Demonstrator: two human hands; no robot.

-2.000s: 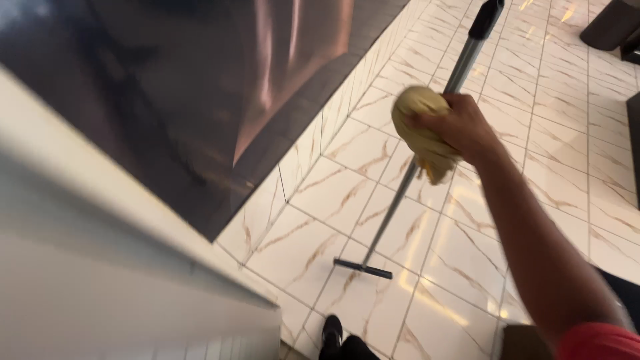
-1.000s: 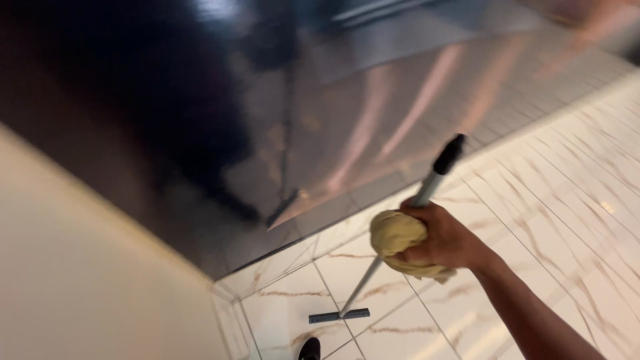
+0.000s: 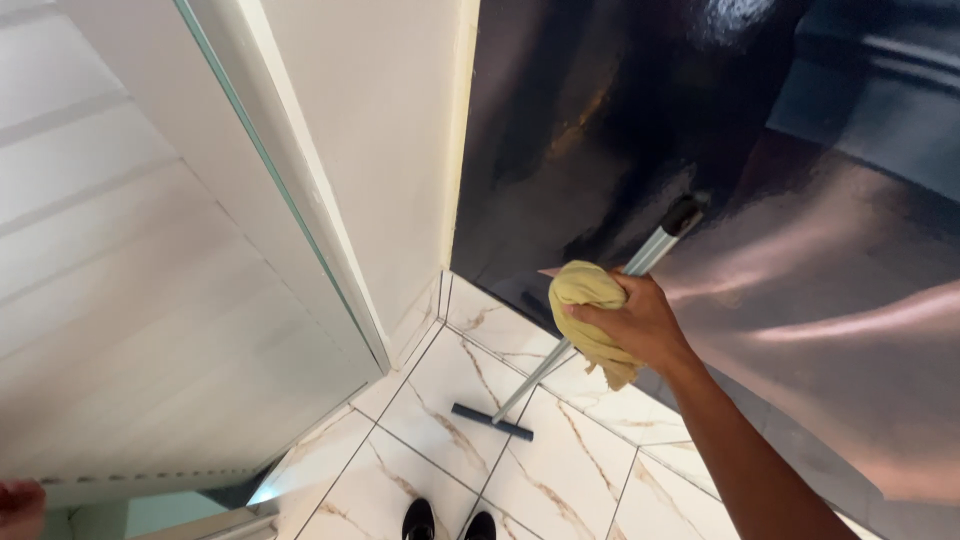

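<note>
My right hand (image 3: 637, 319) is closed around a yellow cloth (image 3: 589, 300) and the metal pole (image 3: 652, 251) of a floor squeegee. The cloth is bunched on the left side of the hand, with a ragged end hanging down. A black cap (image 3: 682, 215) tops the pole, above the hand. The dark squeegee head (image 3: 493, 421) lies on the marble-look floor tiles, ahead of my shoes. At the lower left edge, part of my left hand (image 3: 21, 506) shows, blurred and cut off; what it touches cannot be made out.
A glossy dark panel (image 3: 600, 150) rises on the right above a tiled skirting. A pale wall (image 3: 375, 135) meets it in a corner. To the left stands a glass-edged panel (image 3: 277, 180). My black shoes (image 3: 418, 519) are on the tiles (image 3: 442, 457).
The view has swung left toward the wall corner. The left hand has come into view at the lower left. The right hand still holds the cloth and pole.
</note>
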